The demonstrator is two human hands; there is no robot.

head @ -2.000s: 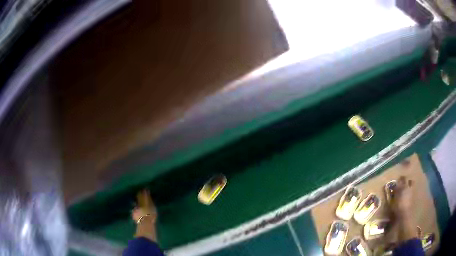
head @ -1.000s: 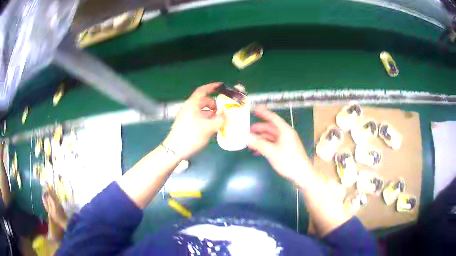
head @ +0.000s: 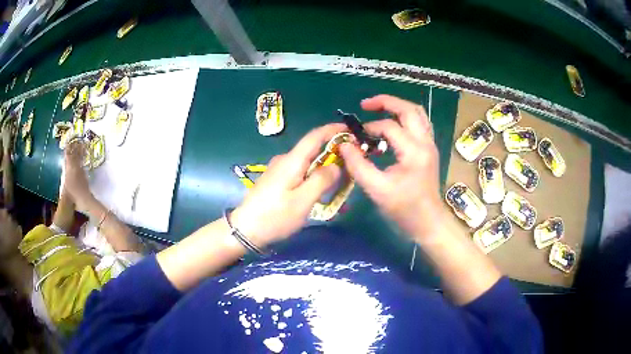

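Observation:
My left hand holds a cream housing shell with yellow inside, tilted above the bench. My right hand is at the shell's upper end, its thumb and fingertips around a small black component. Fingers hide much of the shell and of where the black piece meets it. A partly assembled unit lies on the green bench beyond my left hand. Side cutters with yellow handles lie left of my left hand, partly hidden.
A cardboard sheet at right holds rows of units. A white work sheet at left holds more units, with a neighbour's hand beside them. Beyond the metal edge, the green conveyor belt carries spaced units. A grey post stands at the edge.
The view has shifted, showing more bench. The held shell is lower and tilted, and my right fingers have closed in on the black component. A unit now lies on the bench beyond my hands.

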